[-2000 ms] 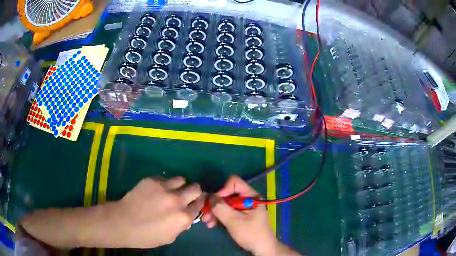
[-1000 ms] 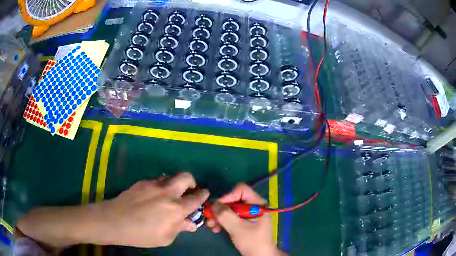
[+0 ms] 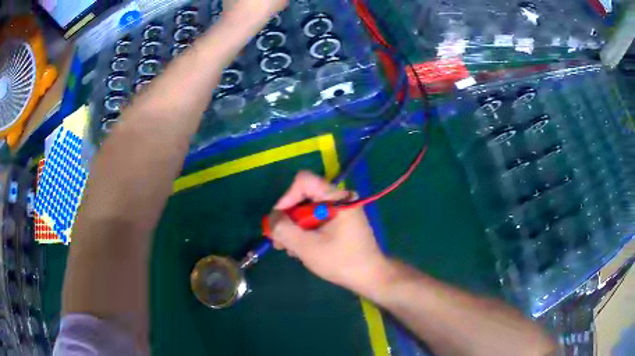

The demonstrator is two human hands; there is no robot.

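My right hand [image 3: 324, 233] holds the red test probe [image 3: 303, 215], with its blue spot showing, above the mat. The round brass-silver contact base [image 3: 218, 281] lies on the green mat, with a dark blue lead at its upper right and no part visible on it. My left arm reaches up across the blister tray [image 3: 251, 125]. My left hand [image 3: 256, 5] is at the top edge, mostly cut off, so its fingers and anything in them are hidden. Black round parts with silver rings [image 3: 324, 48] sit in rows in the tray.
An orange fan [image 3: 21, 80] and blue-dot sheet [image 3: 61, 182] are at the left. Another clear tray with parts [image 3: 543, 174] lies at the right, and one more at the upper right [image 3: 487, 24]. Red and dark leads loop beside the red patch [image 3: 440, 75].
My left hand has left the mat and reached up over the tray. My right hand has moved up slightly, still holding the probe. The contact base is now uncovered. The view has shifted and turned.
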